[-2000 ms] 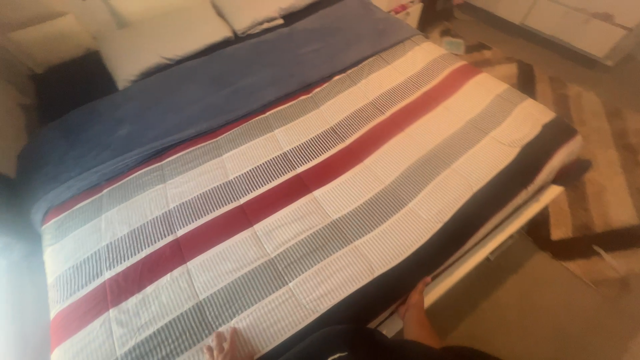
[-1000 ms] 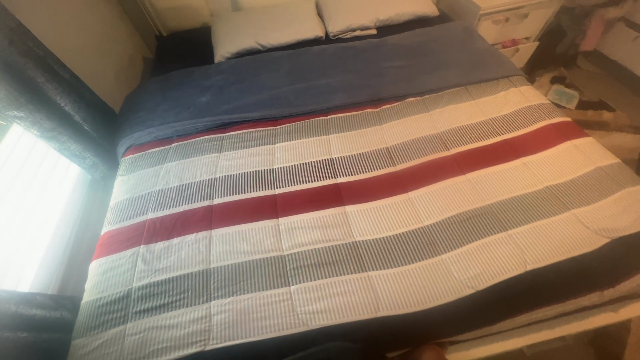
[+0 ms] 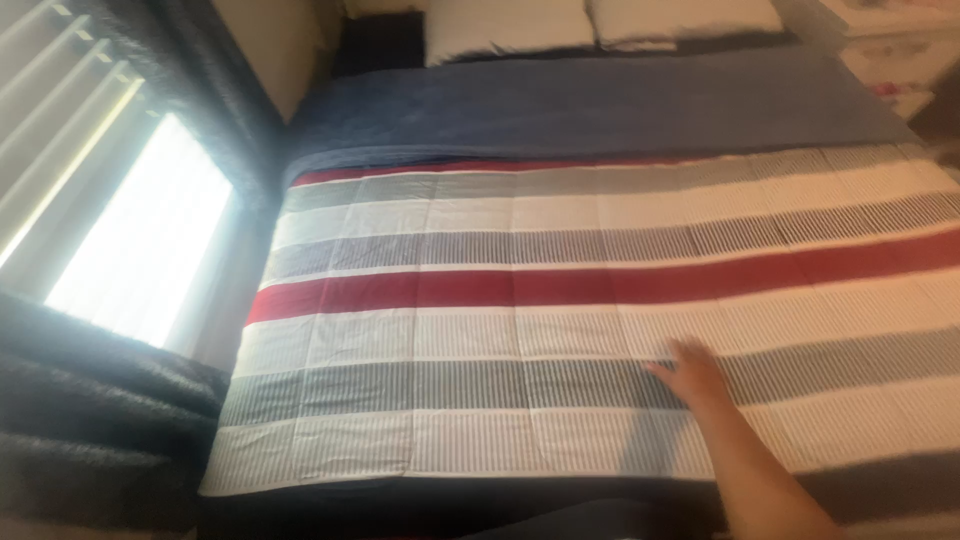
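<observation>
A striped quilt in white, grey and red covers the bed, with a plain blue blanket across its upper part. My right hand reaches over the quilt's lower right half, blurred, with thumb and fingers apart and nothing held. Its shadow falls on the quilt just to the left, and whether it touches the cloth I cannot tell. My left hand is out of view.
Two pale pillows lie at the head of the bed. On the left is a bright window with dark curtains. White drawers stand at the upper right.
Two seconds ago both hands were at the quilt's near edge; now only my right hand shows, out over the quilt. The view has swung left, towards the window.
</observation>
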